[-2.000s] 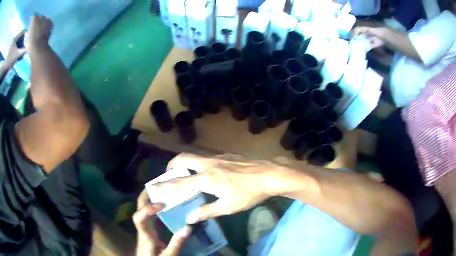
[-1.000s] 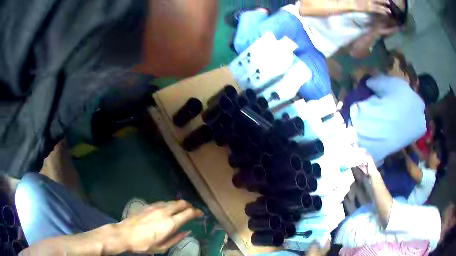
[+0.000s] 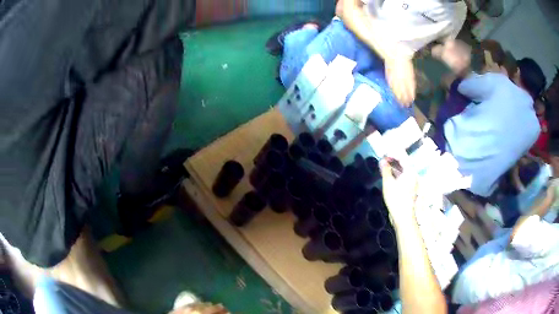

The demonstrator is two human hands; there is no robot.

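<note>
My right hand reaches in from the bottom edge, past the black tubes, to the open white cartons. Its fingertips are at a small dark spot among the white flaps; whether they grip anything is unclear. Black tubes stand in a dense cluster on the cardboard sheet, with two tubes a little apart at the left. My left hand shows only as a small blurred part at the bottom edge; its fingers are cut off.
Cartons with dark pictures stand at the back edge of the cardboard. A person in dark clothes is close on the left. Other people sit behind and to the right, one in blue jeans. The floor is green with yellow tape.
The carton held two seconds ago is no longer seen in my hands. My right hand has moved up to the standing cartons. My left hand has dropped mostly out of view. The view has tilted.
</note>
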